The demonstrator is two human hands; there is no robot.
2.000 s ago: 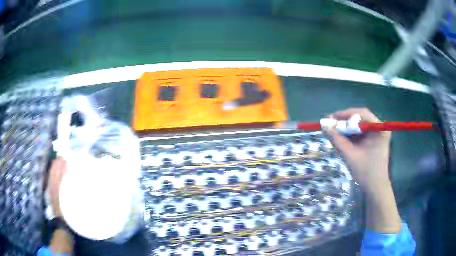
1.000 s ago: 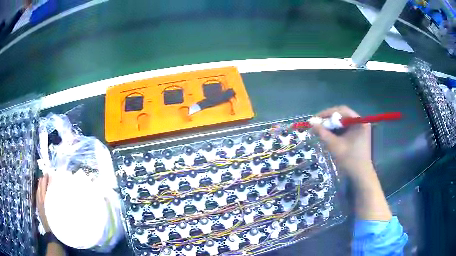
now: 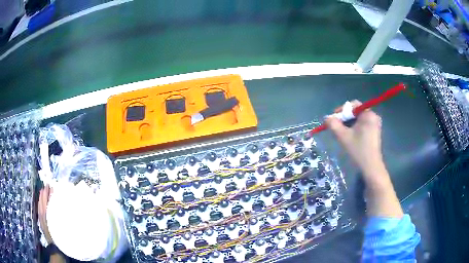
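A clear blister tray [image 3: 337, 177] holds rows of white and black small motor assemblies [image 3: 211, 177] with yellow and orange lead wires between the rows. My right hand [image 3: 360, 136] holds the red brush [image 3: 383, 96] by its white-wrapped part, tilted, its lower end at the tray's top right corner. The bristle tip is too blurred to tell whether it touches a part. My left hand [image 3: 44, 210], partly hidden, is against the left side of the round white grease tub [image 3: 79, 223], which sits in a crumpled clear plastic bag [image 3: 77, 154].
An orange fixture [image 3: 154, 134] with three square recesses lies behind the tray, a small dark-handled flat brush [image 3: 218, 108] on it. More filled trays stand at far left [image 3: 18, 185] and far right [image 3: 447, 110]. Beyond a white edge is the green conveyor belt [image 3: 205, 41]; a grey post [image 3: 383, 38] rises at back right.
The view has shifted and sharpened since the oldest frame. My right hand has brought the brush from near the fixture's right end to the tray's top right corner, and its handle now tilts more steeply.
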